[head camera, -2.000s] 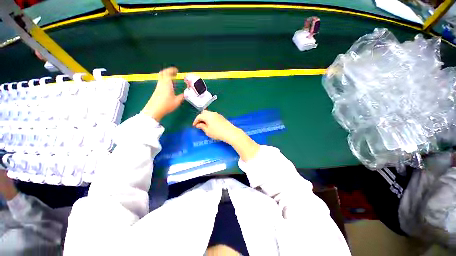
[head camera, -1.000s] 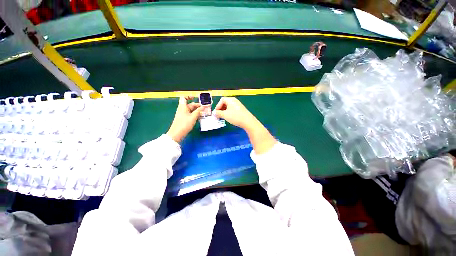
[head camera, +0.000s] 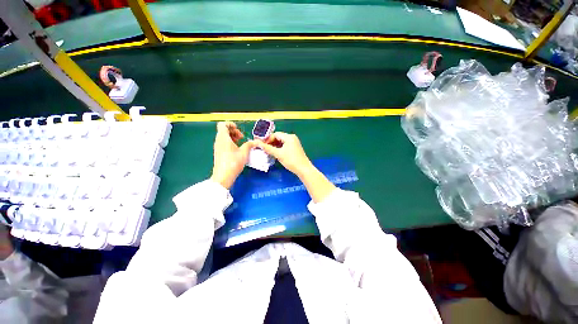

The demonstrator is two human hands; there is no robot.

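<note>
A smartwatch [head camera: 263, 129] with a small dark screen and pink case sits on a white stand [head camera: 260, 160] on the green bench, just inside the yellow strip. My left hand [head camera: 230, 152] is at the left side of the watch, its fingertips at the strap. My right hand [head camera: 286, 152] is at the right side, its fingertips closed on the strap below the screen. A glossy blue sheet [head camera: 285, 199] lies under and in front of my hands. Any small piece between my fingertips is too small to tell.
White empty watch stands [head camera: 82, 177] fill the left. A crinkly heap of clear trays [head camera: 494, 145] lies at the right. Beyond the yellow strip [head camera: 317, 115], the dark green belt [head camera: 272, 76] carries watches on white stands at left [head camera: 123, 90] and right [head camera: 421, 75]. People's sleeves show at both lower sides.
My hands have come in to the watch from both sides, and the watch has turned and tilted slightly. On the belt, the watches at left and right have moved rightward.
</note>
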